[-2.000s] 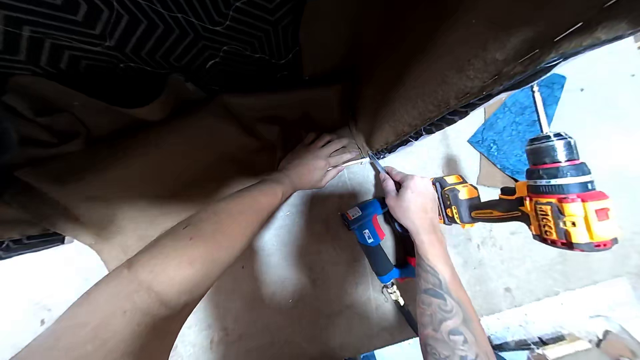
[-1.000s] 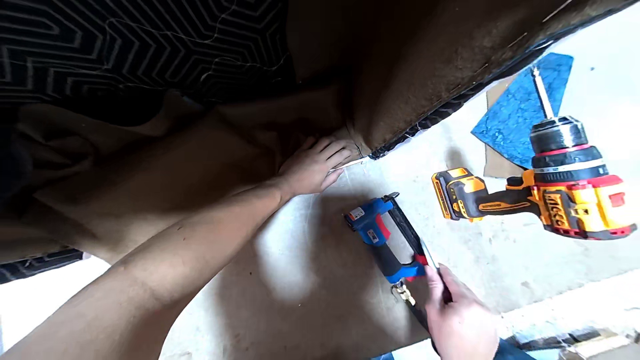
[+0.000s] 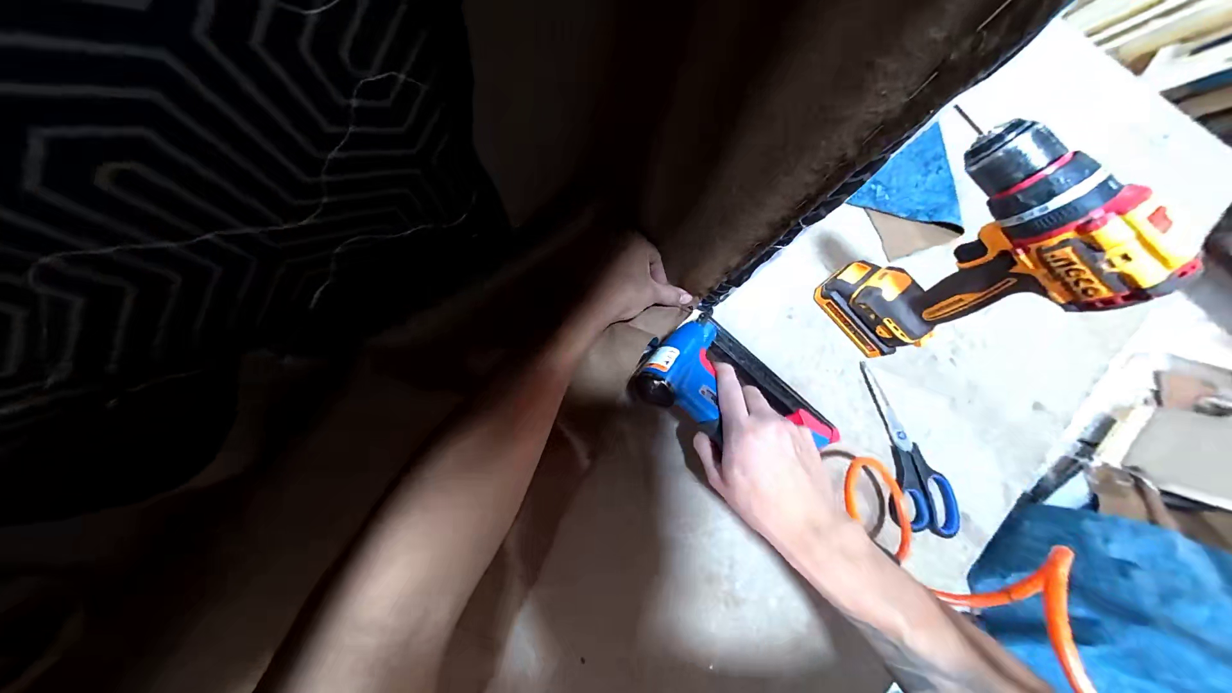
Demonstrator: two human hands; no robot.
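My right hand [image 3: 770,452] grips a blue and black pneumatic staple gun [image 3: 691,371], its nose against the lower corner of a brown fabric-covered upholstered piece [image 3: 751,144]. Just above the nose, my left hand [image 3: 640,284] presses the brown fabric [image 3: 626,356] at that corner, its thumb near the edge. Scissors with black and blue handles [image 3: 914,472] lie on the floor to the right of the staple gun. Dark fabric with a pale geometric pattern [image 3: 192,183] fills the upper left, with loose threads on it.
A yellow and black cordless drill [image 3: 1049,231] stands on the pale floor [image 3: 789,279] at the right, near a blue fabric scrap [image 3: 914,183]. An orange air hose [image 3: 1054,597] curls beside my right forearm. More blue fabric [image 3: 1116,587] lies at the lower right.
My right hand has let go of the scissors and taken hold of the staple gun, which has moved from the floor up to the fabric corner. My left hand has stayed by the corner.
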